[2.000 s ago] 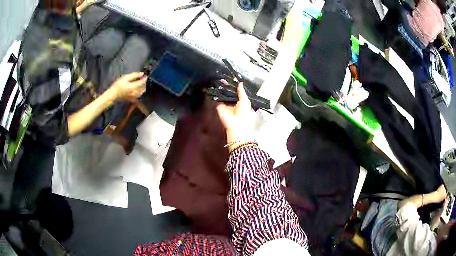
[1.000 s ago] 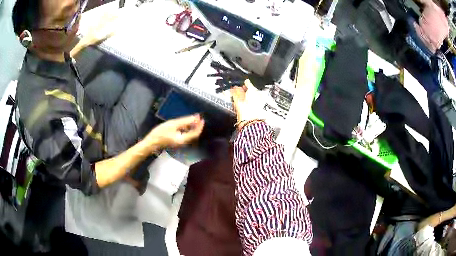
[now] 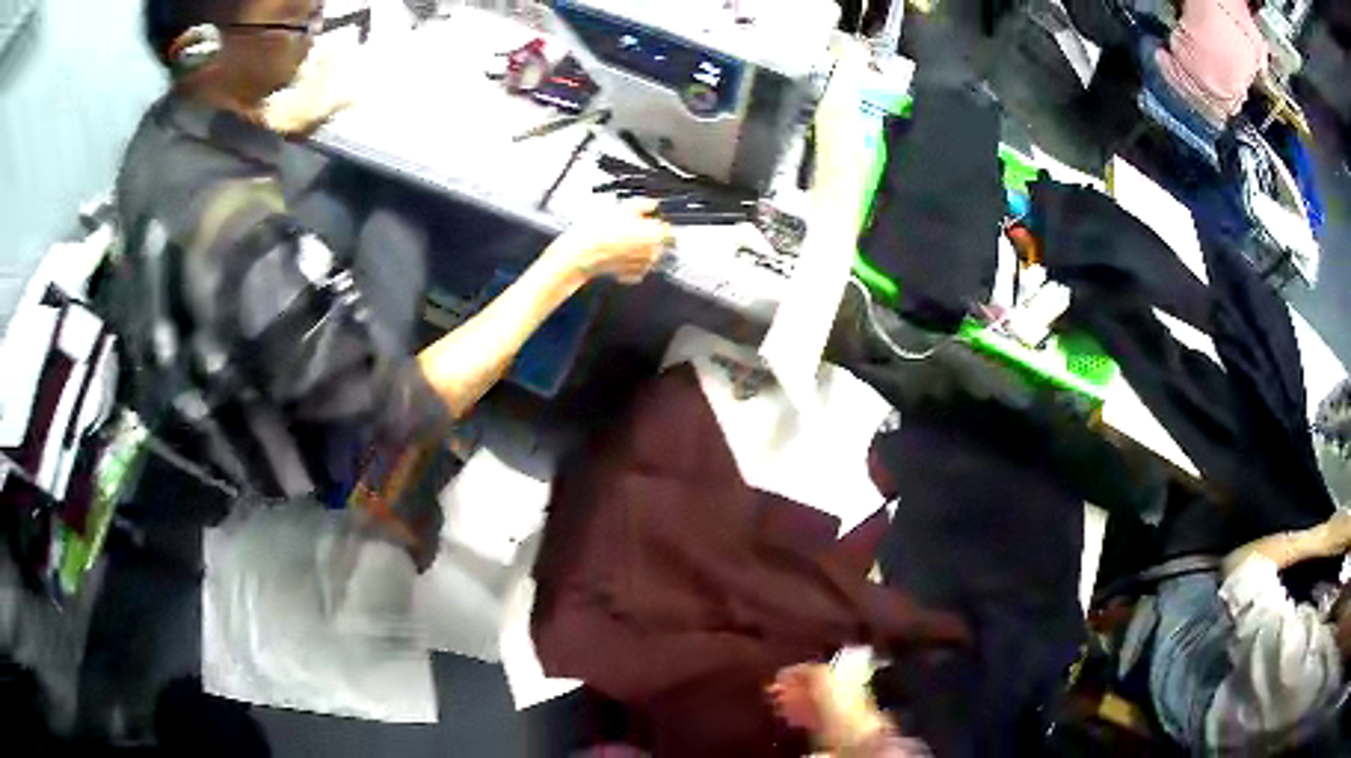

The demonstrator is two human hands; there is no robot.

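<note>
Several narrow black strips, which look like zippers [image 3: 674, 193], lie in a loose bunch on the white machine table [image 3: 445, 119], in front of the sewing machine head [image 3: 652, 82]. Another person's hand [image 3: 630, 245] is at the table edge just below them; contact is unclear. My right hand [image 3: 830, 703] is low at the bottom edge, blurred and partly cut off, over a maroon cloth [image 3: 667, 548] and away from the strips. Its grip cannot be made out. My left hand is not in view.
The person [image 3: 252, 282] sits at the left, arm stretched across the front. Red-handled scissors [image 3: 526, 67] lie on the table. White pieces [image 3: 319, 607] hang at lower left. Black cloth [image 3: 933, 193] lies over a green-edged basket [image 3: 1037, 356] at right. Another person's arm [image 3: 1289, 548] shows at lower right.
My right hand has left the black strips and drawn back down to the bottom edge. The strips went from my hand onto the table. The other person's hand has moved up toward them.
</note>
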